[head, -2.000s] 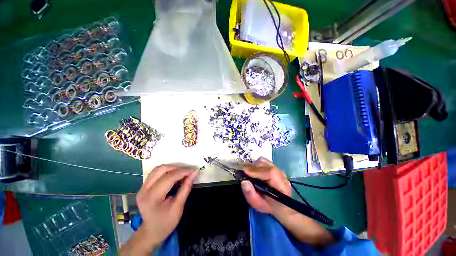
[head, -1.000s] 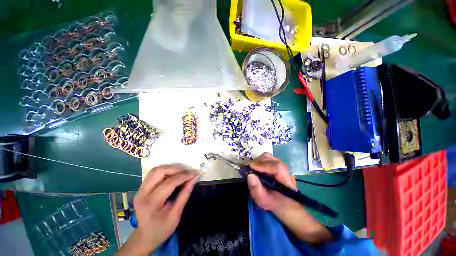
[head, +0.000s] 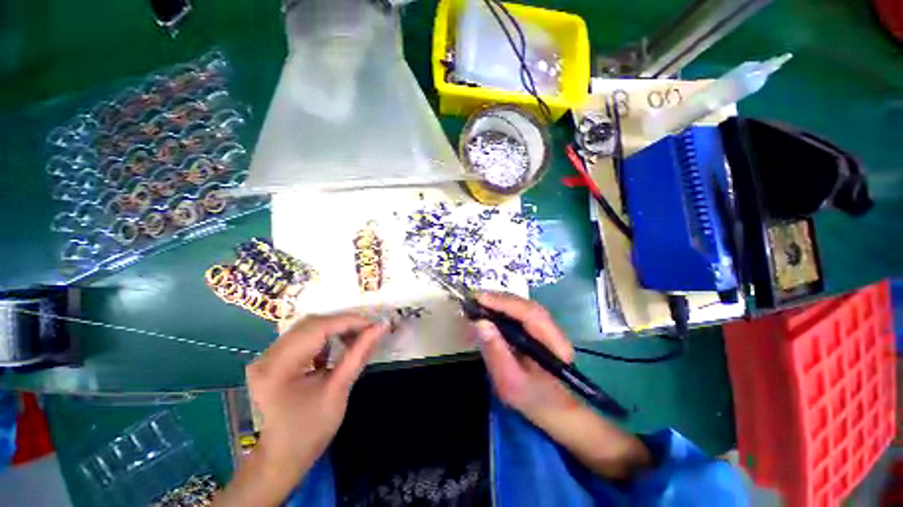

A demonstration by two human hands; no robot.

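Note:
My right hand (head: 525, 356) holds the soldering iron (head: 545, 361), its metal tip at the near edge of the heap of small loose components (head: 465, 248). My left hand (head: 312, 381) has thumb and fingertips pinched together at the board's front edge. Something tiny shows at the fingertips, too small to name. A thin solder wire (head: 149, 334) runs from the left toward this hand. A small dark part (head: 411, 312) lies on the cream board (head: 317, 228) between the hands. A row of copper ring coils (head: 368, 257) stands mid-board, and ring assemblies (head: 259, 277) are piled at its left edge.
A translucent fume hood (head: 347, 119) hangs over the board's back. A round tin (head: 505, 158) and yellow bin (head: 510, 59) stand behind the heap. The blue soldering station (head: 678, 213) and red tray (head: 832, 386) are right. A blister tray (head: 149, 158) and black spool holder (head: 35, 327) are left.
The iron's tip has moved up and away from my left fingertips toward the heap. My left hand has shifted slightly left. The whole view has shifted a little.

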